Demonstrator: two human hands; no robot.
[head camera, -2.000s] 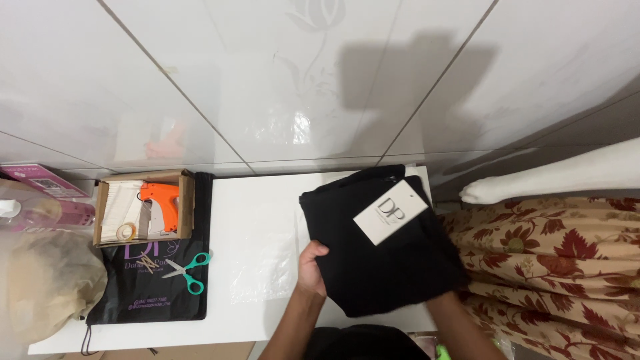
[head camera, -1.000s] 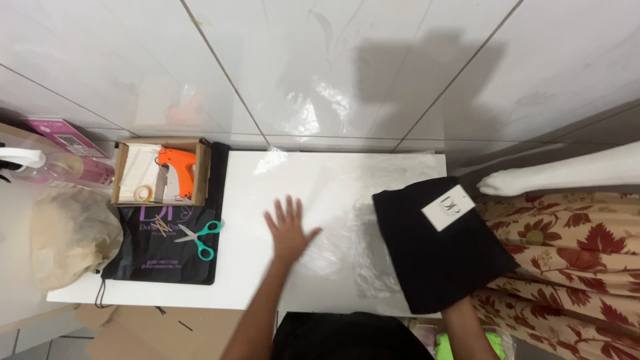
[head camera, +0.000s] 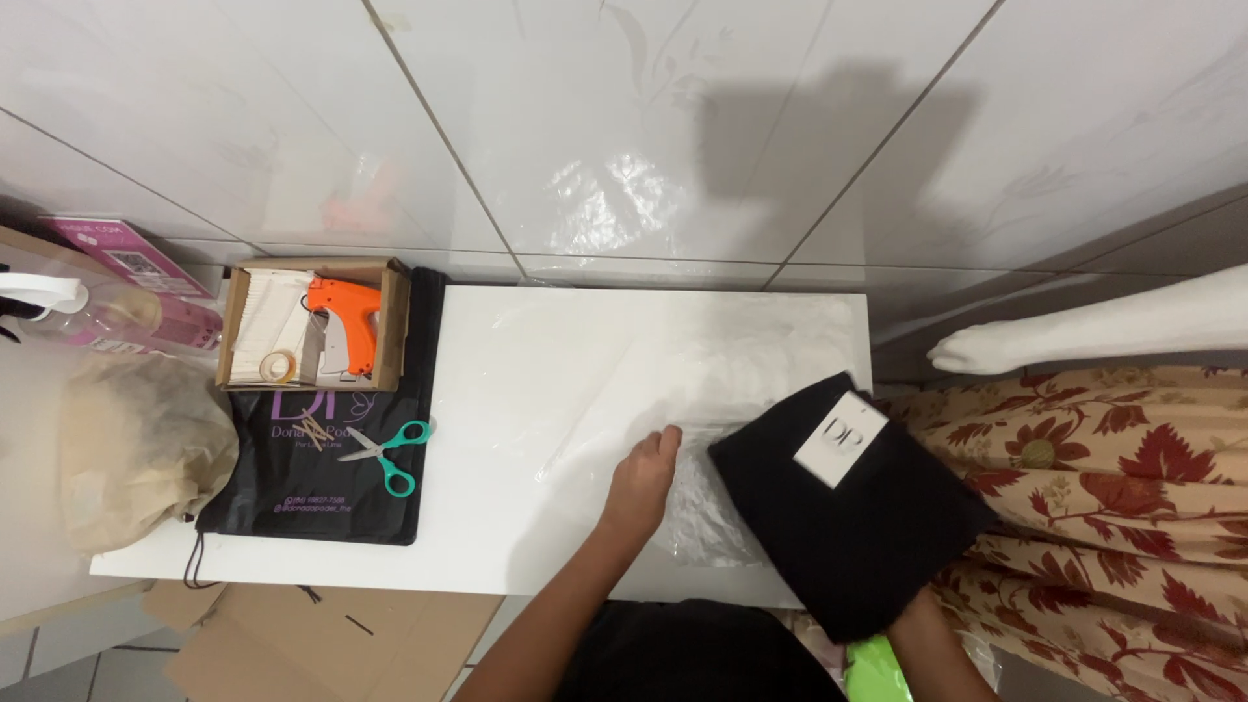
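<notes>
A folded black garment (head camera: 848, 546) with a white paper hang tag (head camera: 840, 439) rests on my right hand (head camera: 912, 619), which is mostly hidden beneath it at the lower right. My left hand (head camera: 648, 473) has its fingers closed at the edge of a clear plastic bag (head camera: 717, 507) on the white tabletop (head camera: 507, 526). The bag lies partly under the garment, and its exact outline is hard to make out.
On the left, a cardboard box (head camera: 398, 341) with an orange tagging gun (head camera: 346, 322) stands on a black printed bag (head camera: 322, 517), beside green-handled scissors (head camera: 390, 453). A spray bottle (head camera: 117, 317) and a cloth bundle (head camera: 146, 448) are farther left. A floral curtain (head camera: 1092, 487) and white mannequin limb (head camera: 1092, 327) occupy the right.
The garment was over the tabletop in both hands, then moved right on my right hand. My left hand let go of it, spread over the plastic, and has now closed at the bag's edge.
</notes>
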